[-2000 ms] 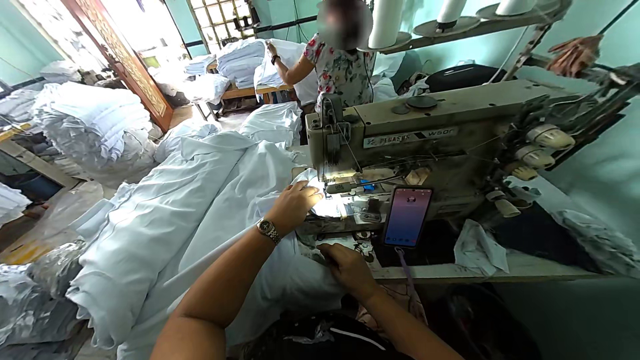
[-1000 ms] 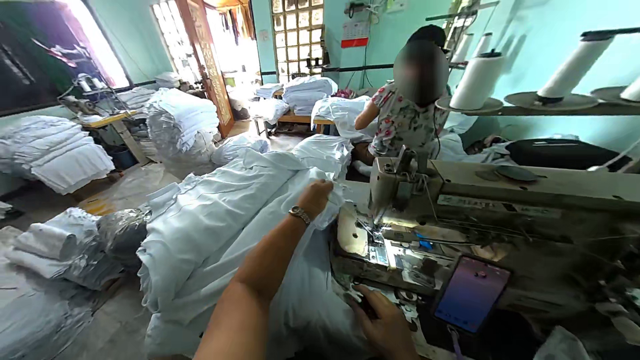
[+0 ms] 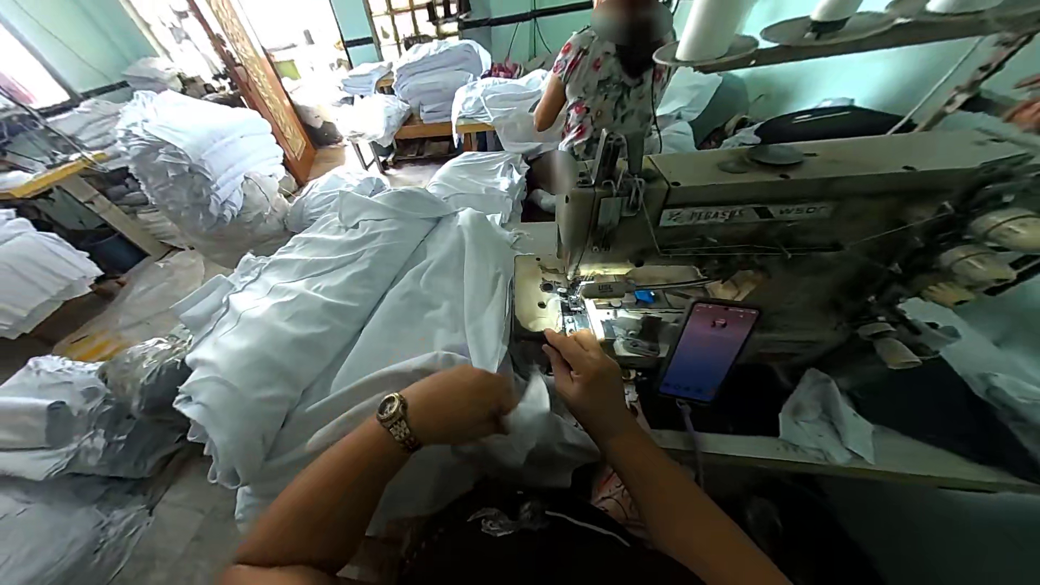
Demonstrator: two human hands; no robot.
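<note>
My left hand (image 3: 463, 404), with a metal wristwatch (image 3: 396, 421) on the wrist, has curled fingers at the white fabric (image 3: 390, 301) left of the sewing machine; the fingertips blur, so its grip is unclear. My right hand (image 3: 587, 375) reaches to the front of the needle area, thumb and fingers pinched together; what lies between them is too small to tell. A loose fabric piece (image 3: 532, 410) hangs between the hands. The Pegasus industrial sewing machine (image 3: 731, 211) stands before me, its presser foot (image 3: 574, 299) lit by a lamp.
A lit smartphone (image 3: 708, 351) leans at the machine's front, a cord below it. A crumpled cloth (image 3: 827, 416) lies on the table edge (image 3: 812, 463). Thread cones (image 3: 711, 28) stand above. Wrapped fabric stacks (image 3: 203, 154) are at left. Another person (image 3: 605, 81) is behind the machine.
My left hand has come back from the far part of the fabric toward me. My right hand has moved up to the needle area. The view has shifted.
</note>
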